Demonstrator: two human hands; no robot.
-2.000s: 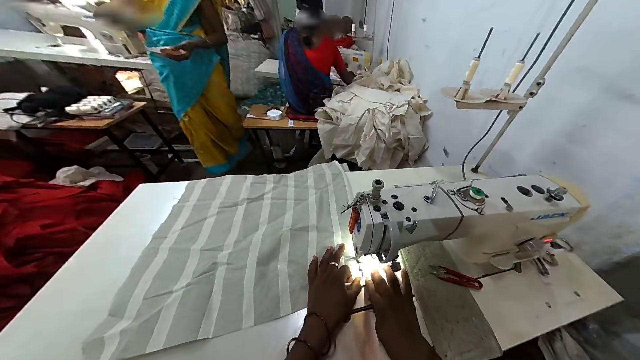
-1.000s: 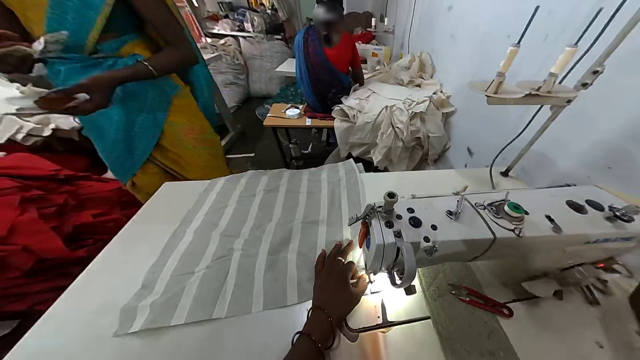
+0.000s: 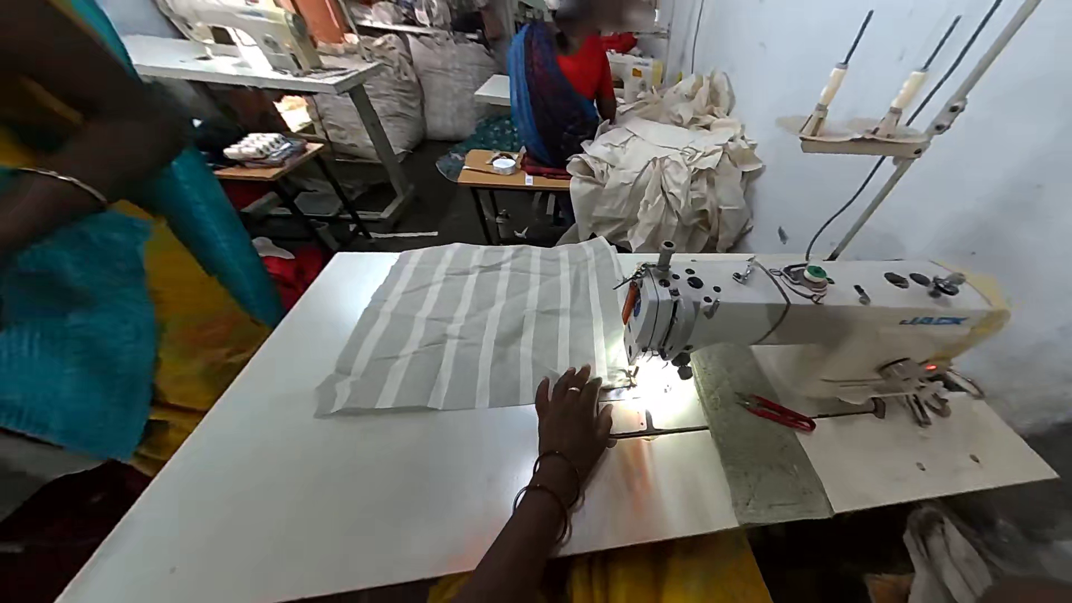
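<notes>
Grey fabric with white stripes (image 3: pixel 469 327) lies spread on the white sewing table (image 3: pixel 360 502), its right near corner by the lit needle area of a Jack sewing machine (image 3: pixel 804 310). My left hand (image 3: pixel 574 423), with a ring and bangles, rests palm down at the fabric's near edge, left of the needle plate (image 3: pixel 662 414); its fingertips touch the cloth. Of my right hand, at most a blurred dark patch shows at the bottom right corner. Red-handled thread snips (image 3: pixel 779 412) lie on the machine bed's right side.
A person in a teal and yellow garment (image 3: pixel 75 318) stands close at the left. Another person (image 3: pixel 561 92) is at the back beside heaped cream cloth (image 3: pixel 670 167). A thread stand (image 3: pixel 871 138) rises behind the machine. A small wooden table (image 3: pixel 511 174) stands behind.
My right hand, beside the needle two seconds ago, has left that spot. My left hand stays at the fabric's near edge. The person at the left now stands with an arm nearer the camera.
</notes>
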